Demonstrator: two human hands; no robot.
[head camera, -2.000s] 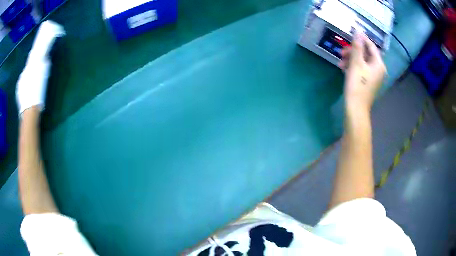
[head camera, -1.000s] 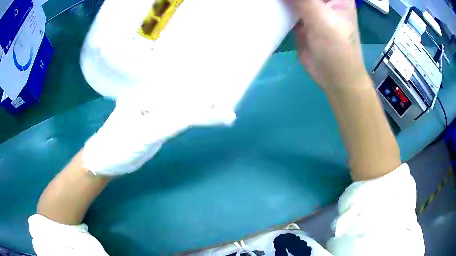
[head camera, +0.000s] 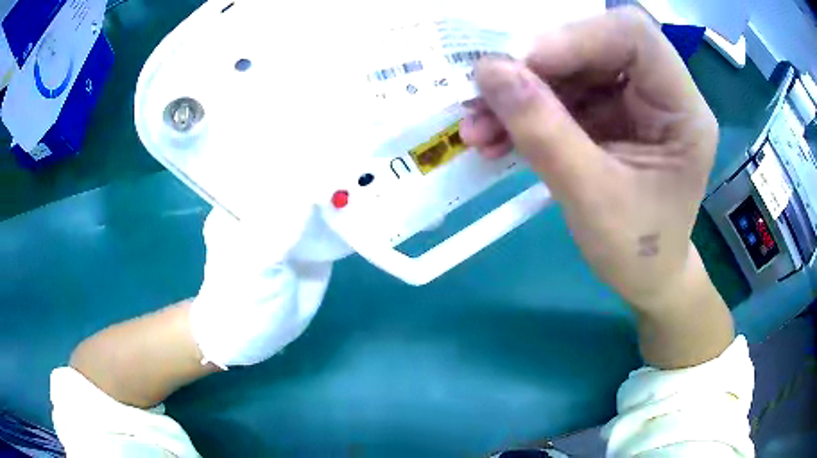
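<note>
The white router (head camera: 296, 107) is held up with its underside facing me. It shows yellow ports (head camera: 439, 148), a red dot (head camera: 340, 199), a small black hole and a white stand loop (head camera: 419, 270). My left hand (head camera: 264, 286), in a white glove, grips the router's lower edge; its fingers are partly hidden behind it. My bare right hand (head camera: 609, 152) is over the router's right part, with thumb and fingertips at a printed barcode label (head camera: 448, 55). The label's right end is pinched and partly hidden; how much of it touches the router is unclear.
Below lies the green mat (head camera: 448, 367). A blue and white box (head camera: 63, 85) stands at the far left. The label dispenser (head camera: 761, 215) with a red display is at the right. White and blue items lie at the top right.
The router was absent two seconds ago. Since one second ago it has turned so its printed underside and ports show clearly, and my right hand has come over it at the label.
</note>
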